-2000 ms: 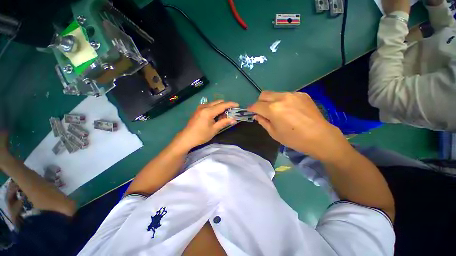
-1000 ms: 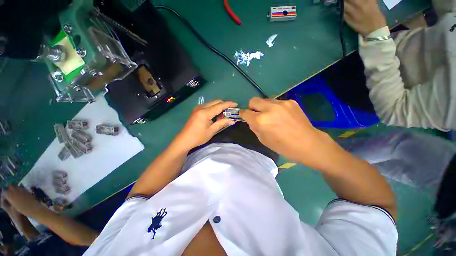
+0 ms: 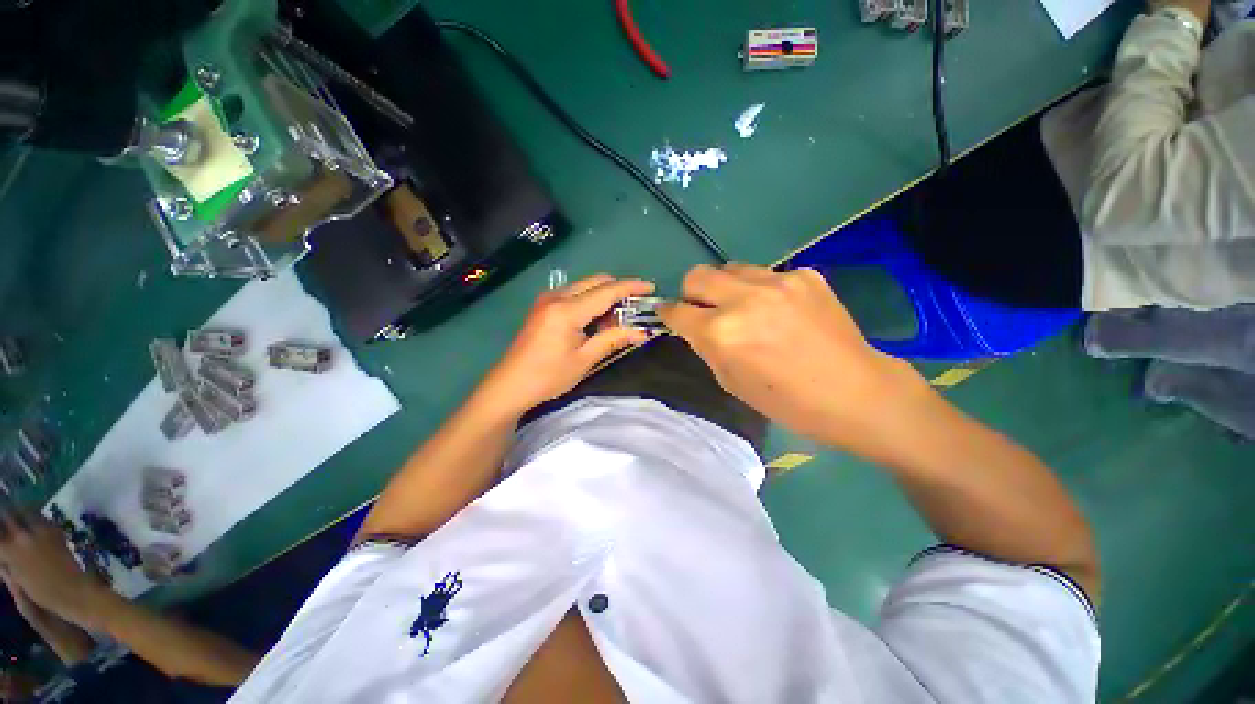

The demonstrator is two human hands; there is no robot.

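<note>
A small silver-grey module (image 3: 637,312) is held at the bench's front edge, in front of my shirt. My left hand (image 3: 562,337) grips its left end between thumb and fingers. My right hand (image 3: 764,323) is closed at the module's right end, with fingertips pinched against it. Whether the right fingers also hold a thin tool cannot be told; they hide that end of the module.
A press fixture (image 3: 213,151) stands on a black base (image 3: 454,261) at the left. Several modules lie on white paper (image 3: 296,426). A striped module (image 3: 780,48), red handle (image 3: 641,39), white scraps (image 3: 685,167) and black cable (image 3: 592,135) lie beyond. People sit on both sides.
My hands stay together at the module; the right hand has shifted slightly left. The right neighbour's arm has moved back and away. The left neighbour's hands have moved by the paper's far left end.
</note>
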